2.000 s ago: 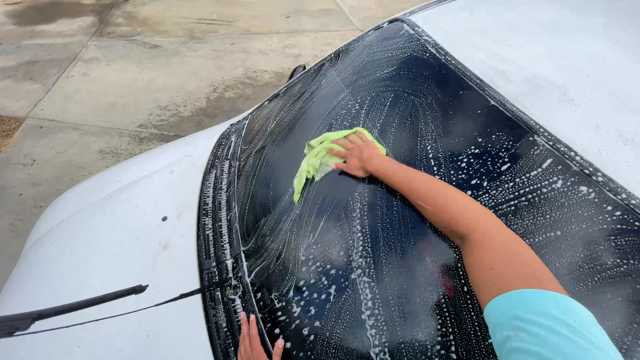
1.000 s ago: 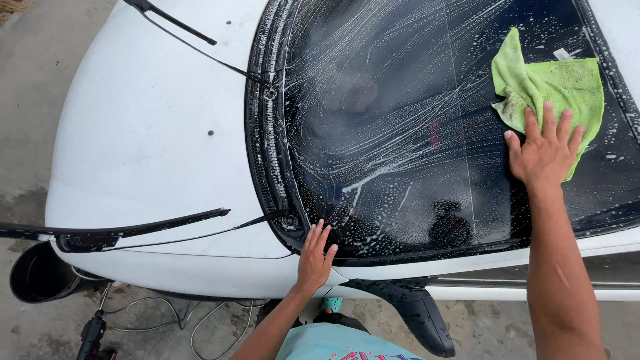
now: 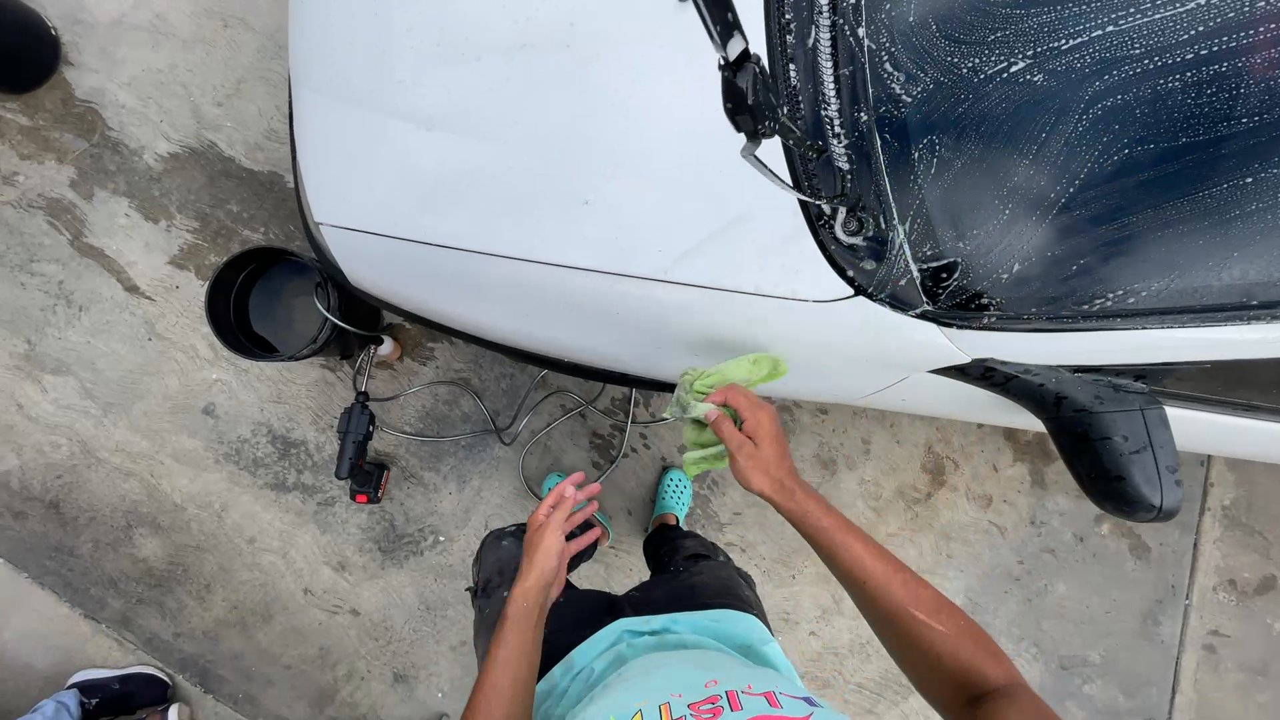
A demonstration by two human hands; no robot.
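My right hand (image 3: 752,440) grips a bunched green cloth (image 3: 735,375) beside the edge of the white car's front fender (image 3: 640,320). My left hand (image 3: 560,535) is raised over my legs, holding nothing, its fingers apart. Soap suds streak the dark windshield (image 3: 1080,150) at the upper right. A black wiper arm (image 3: 750,95) stands at the windshield's base. The black side mirror (image 3: 1115,440) sticks out to the right of my right hand.
A black bucket of water (image 3: 270,305) stands by the car's front corner. A cordless pressure washer gun (image 3: 355,440) and its looped hose (image 3: 450,437) lie on the concrete. Another black container (image 3: 25,45) is at the upper left. A person's shoe (image 3: 120,690) shows at the lower left.
My right hand has left the windshield with the cloth, which was spread on the glass and is now bunched. My left hand has come off the car. The view has swung toward the car's front.
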